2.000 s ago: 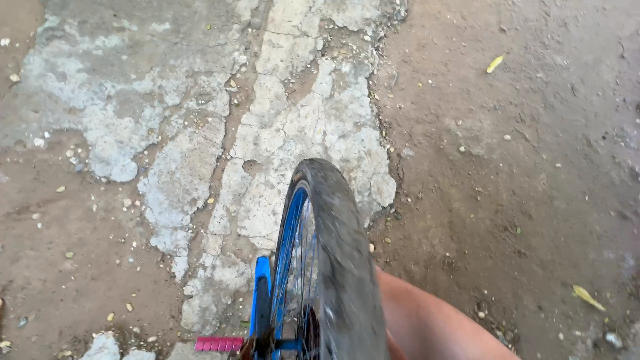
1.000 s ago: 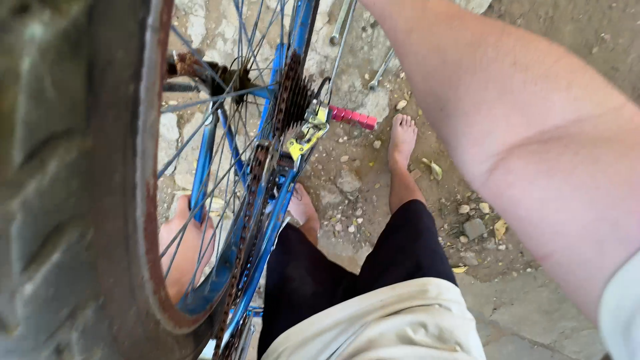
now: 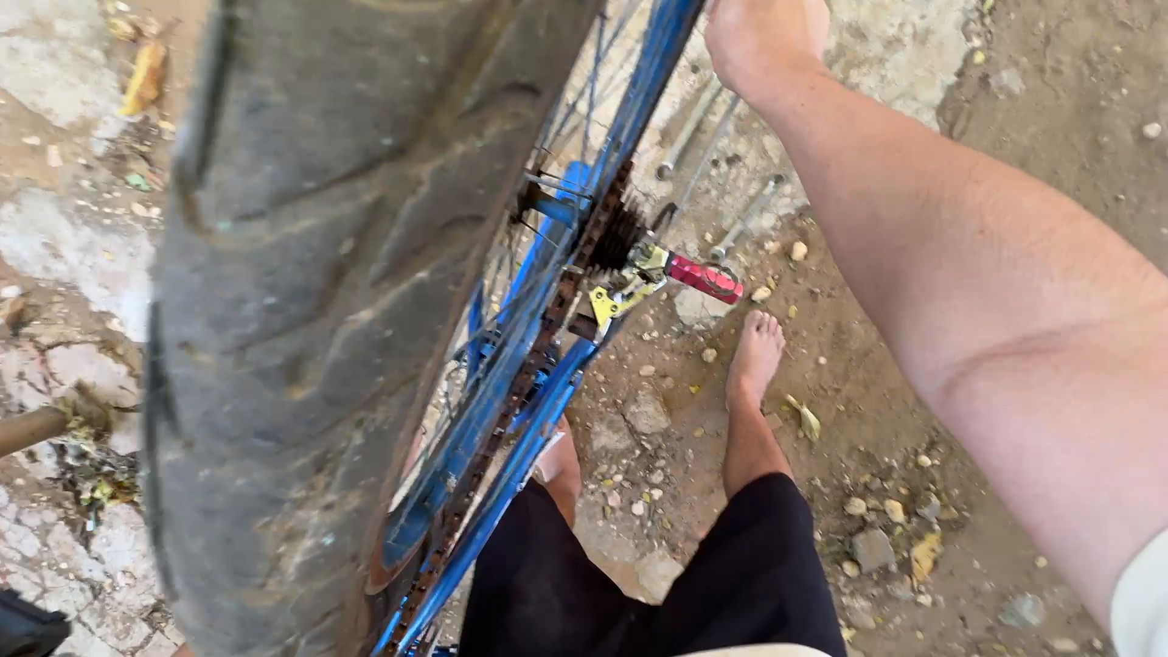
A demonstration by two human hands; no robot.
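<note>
A bicycle's worn black tyre (image 3: 338, 328) fills the left of the view, close to the camera. Beside it run the blue frame tube (image 3: 529, 438), a rusty chain (image 3: 547, 338) and the rear sprockets (image 3: 616, 228). A yellow and silver rear derailleur (image 3: 620, 292) hangs by the sprockets, and a red foot peg (image 3: 704, 278) sticks out from the axle. My right hand (image 3: 766, 36) is at the top edge, right of the blue rim; its fingers are cut off by the frame. My left hand is hidden or outside the view.
Several metal rods (image 3: 748, 214) lie on the broken concrete right of the wheel. My bare foot (image 3: 757, 356) stands on dirt with loose stones (image 3: 873, 550) and dry leaves. A brown stick (image 3: 32, 431) and a black object (image 3: 32, 625) are at the left edge.
The view has swung a lot. The tyre now covers more of the left side, and the left hand seen behind the spokes a second ago no longer shows.
</note>
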